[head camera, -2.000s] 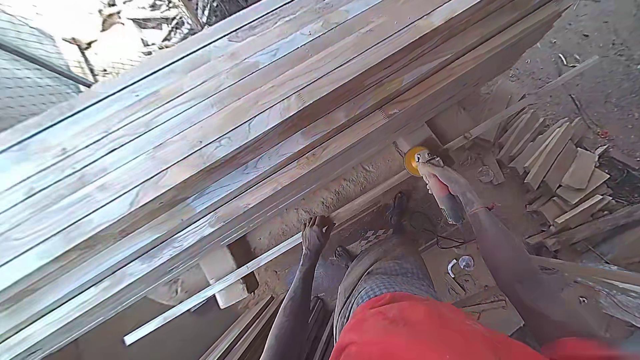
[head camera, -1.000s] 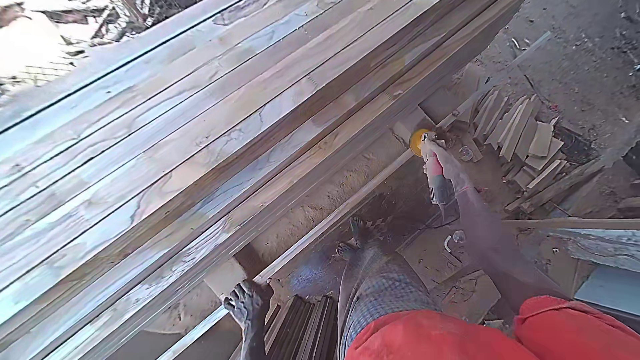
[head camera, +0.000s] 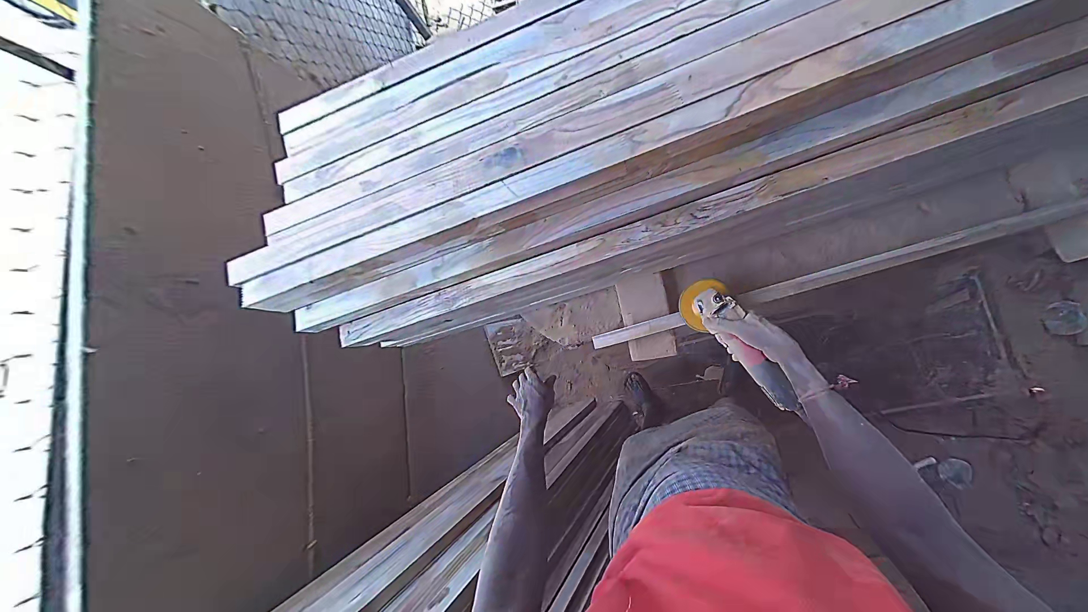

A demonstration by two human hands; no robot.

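My right hand [head camera: 756, 333] grips an angle grinder [head camera: 763, 374] with a yellow disc [head camera: 702, 304]. The disc is over a narrow wooden strip [head camera: 637, 330], near its left end; whether they touch is hard to tell. That strip lies across a wooden block [head camera: 648, 310] and runs off to the right beside the large stack. My left hand [head camera: 532, 396] is off the strip, below and left of its end, with its fingers apart and nothing seen in it. It is just above the ends of the lower boards.
A large stack of wooden boards [head camera: 510, 187] spans the top. More long boards [head camera: 442, 544] lie at the lower left, beside my legs. A brown wall or panel [head camera: 195, 340] and wire mesh [head camera: 314, 38] stand at the left. A cable [head camera: 952, 433] runs over the dirt ground at right.
My left hand held the strip before and is now off it. The grinder has moved along the strip to near its left end. The view has shifted a lot to the left.
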